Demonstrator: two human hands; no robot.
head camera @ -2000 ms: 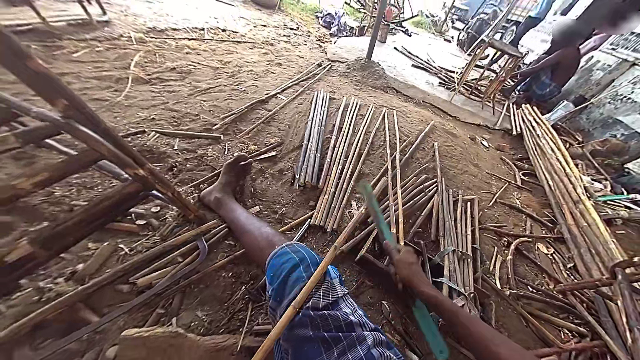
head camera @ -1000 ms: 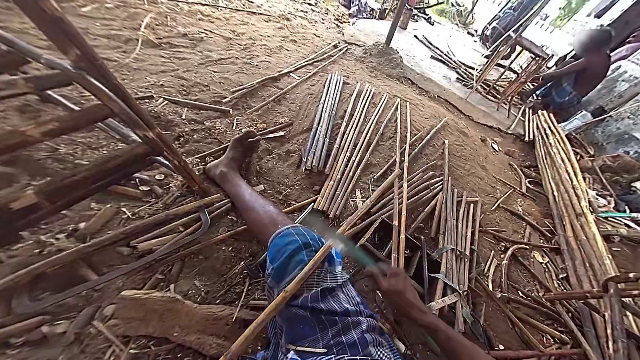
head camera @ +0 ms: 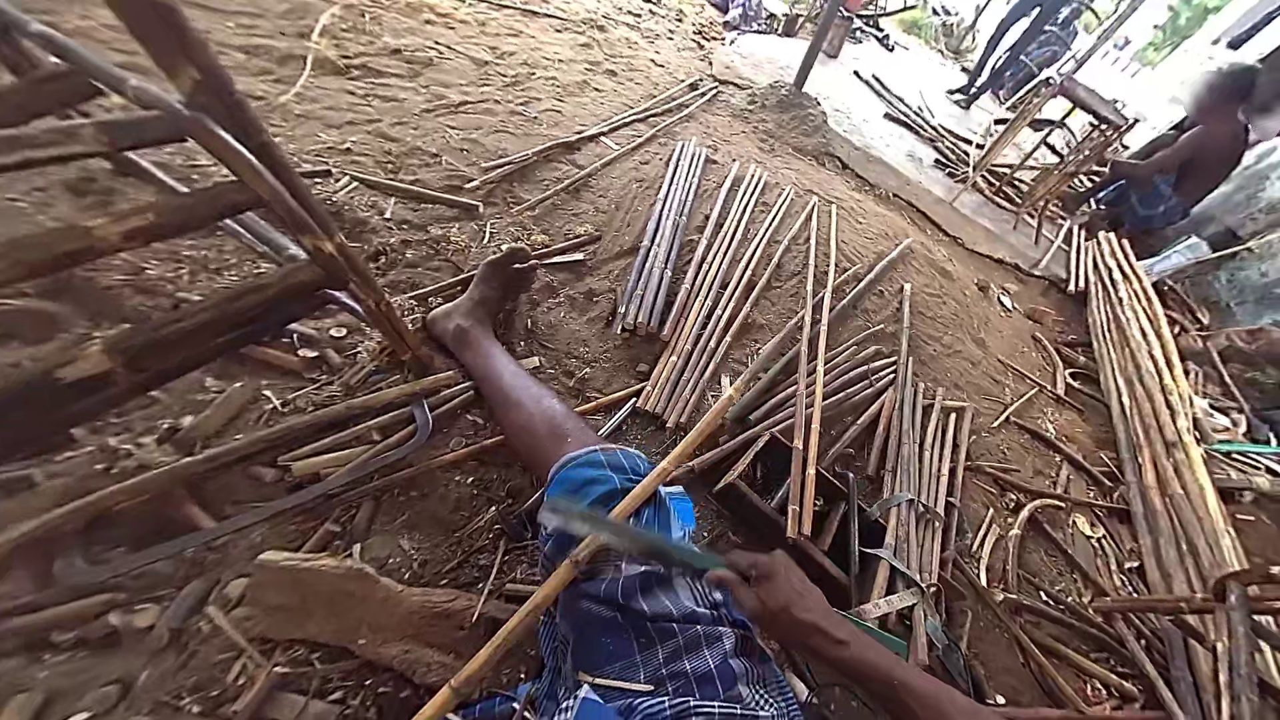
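My right hand is closed around the handle end of a long green blade-like tool, blurred by motion. The tool's far part crosses a long cane pole that slants over my leg, which is wrapped in blue checked cloth. Whether blade and pole touch cannot be told. My left hand does not show. Beyond my knee lie cut canes in rows, and a strapped bundle of canes lies right of the hand.
A wooden slatted frame stands at the left, near my bare foot. A rough wood block lies at lower left, below a curved metal blade. Long poles are stacked at the right. Another person sits at the upper right.
My right hand, with the green tool, has come down from beside the canes to over my lap. The tool has swung from steep to a flatter slant across the pole.
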